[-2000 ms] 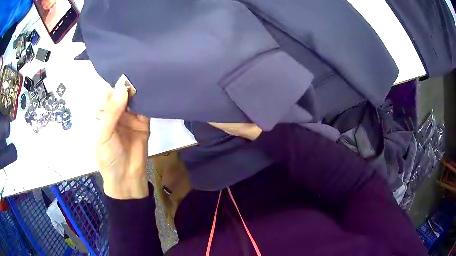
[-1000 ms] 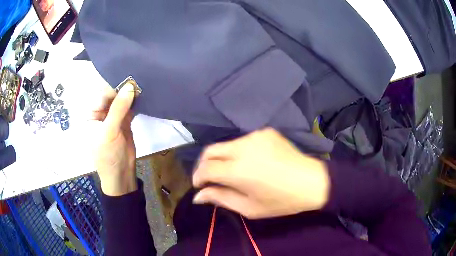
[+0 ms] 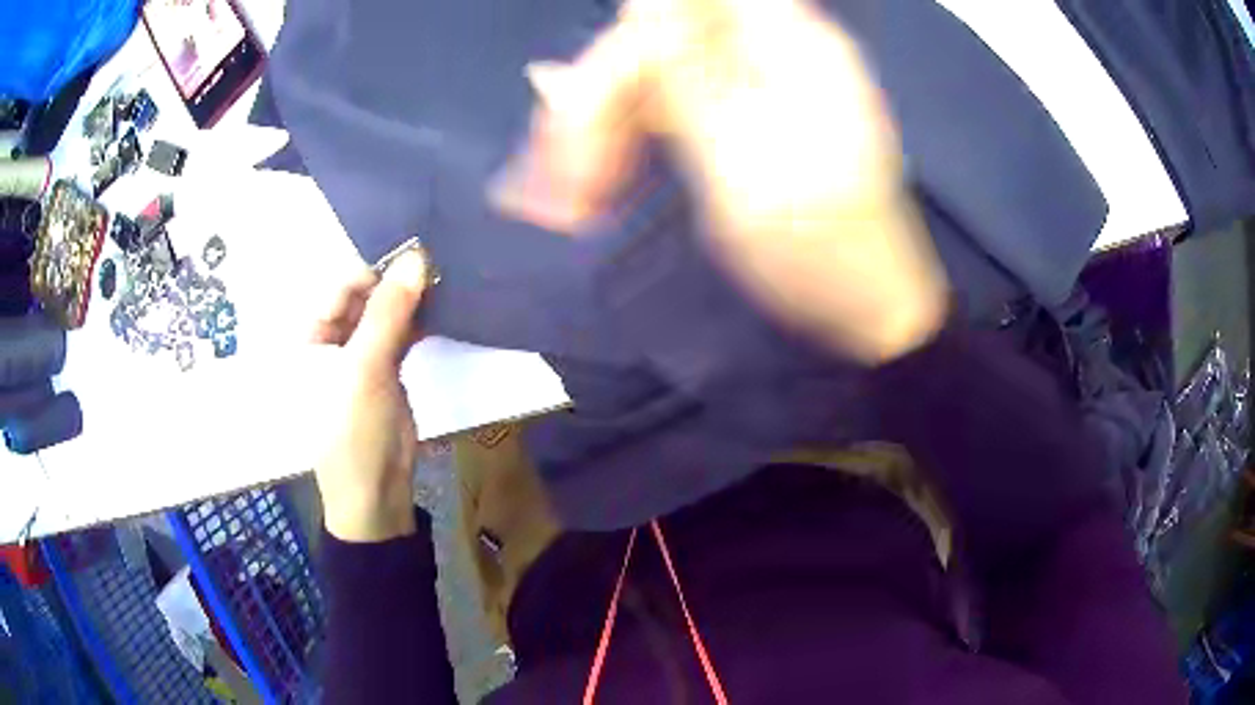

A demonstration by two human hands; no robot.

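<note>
A large dark navy-grey coat (image 3: 399, 159) lies over the white table and down to my lap. My left hand (image 3: 379, 372) pinches the coat's lower left edge between thumb and fingers, with a small shiny metal snap fastener (image 3: 431, 276) at the fingertips. My right hand (image 3: 743, 152) is raised over the middle of the coat and strongly blurred. I cannot tell if it holds a needle or thread. The pocket flap is mostly hidden behind it. The red neck cord (image 3: 677, 592) hangs down my front.
On the white table (image 3: 248, 427) lie a pile of silvery pieces (image 3: 179, 306), dark square pieces (image 3: 167, 156), a notions tin (image 3: 69, 255), a phone (image 3: 207, 58) and dark thread spools (image 3: 39, 419). Blue mesh crates (image 3: 248, 551) stand below. Dark garments (image 3: 1156, 413) are piled right.
My right hand came out from beneath the coat, crossed my lap and rose over the coat. My left hand keeps its pinch on the edge. The view has shifted slightly.
</note>
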